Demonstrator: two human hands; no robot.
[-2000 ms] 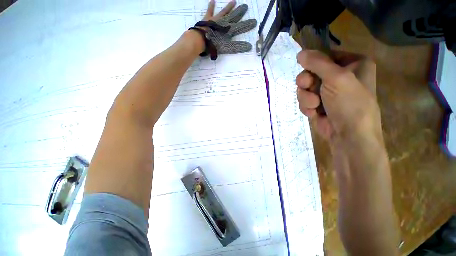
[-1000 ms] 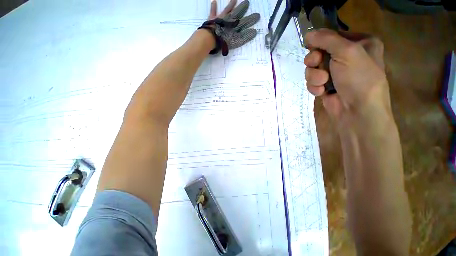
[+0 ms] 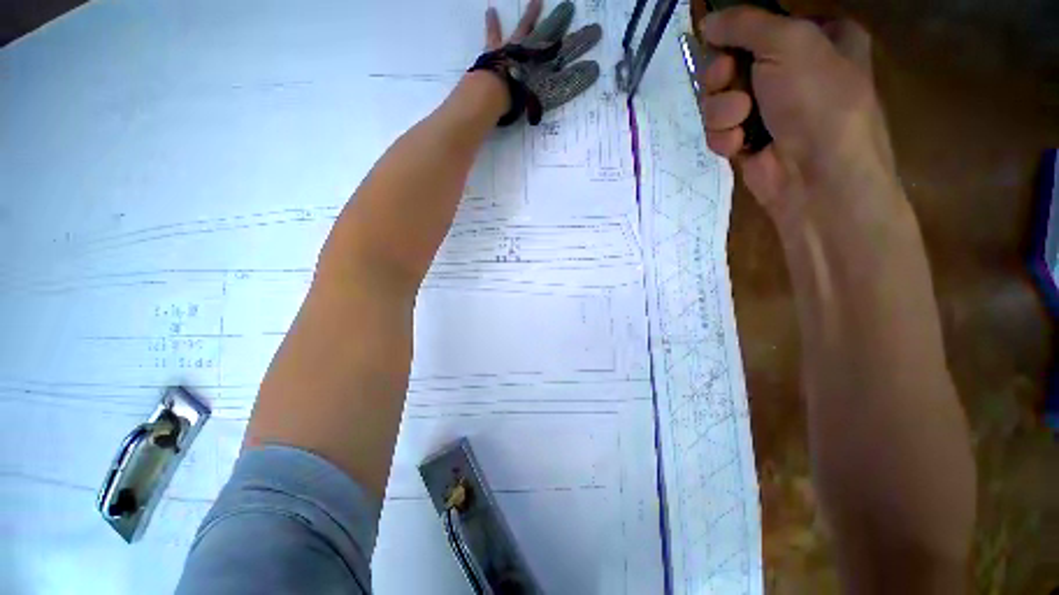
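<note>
My right hand [image 3: 784, 99] is bare and closed around the dark machine handle [image 3: 755, 126] at the top right. Only a small part of the cutting machine [image 3: 650, 47] shows at the top edge, its dark frame standing at the upper end of the cut. My left hand [image 3: 540, 64], partly in a grey chain-mesh glove with a dark strap, lies flat with fingers spread on the white paper marker [image 3: 523, 325], left of the machine. A long dark purple cut line [image 3: 653, 372] runs from the machine down to the bottom edge, with a narrow printed strip [image 3: 703, 407] on its right.
Two steel cloth weights with arched handles lie on the paper, one at the lower left [image 3: 153, 463], one at bottom centre [image 3: 476, 517], cut off by the edge. The brown wooden table [image 3: 772, 384] shows at right. A purple-edged white stack [image 3: 1047, 250] is at the right rim.
The machine and my right hand have moved up, further out of the picture, and the cut line is longer. The weights sit lower in view. My left hand stays flat on the paper.
</note>
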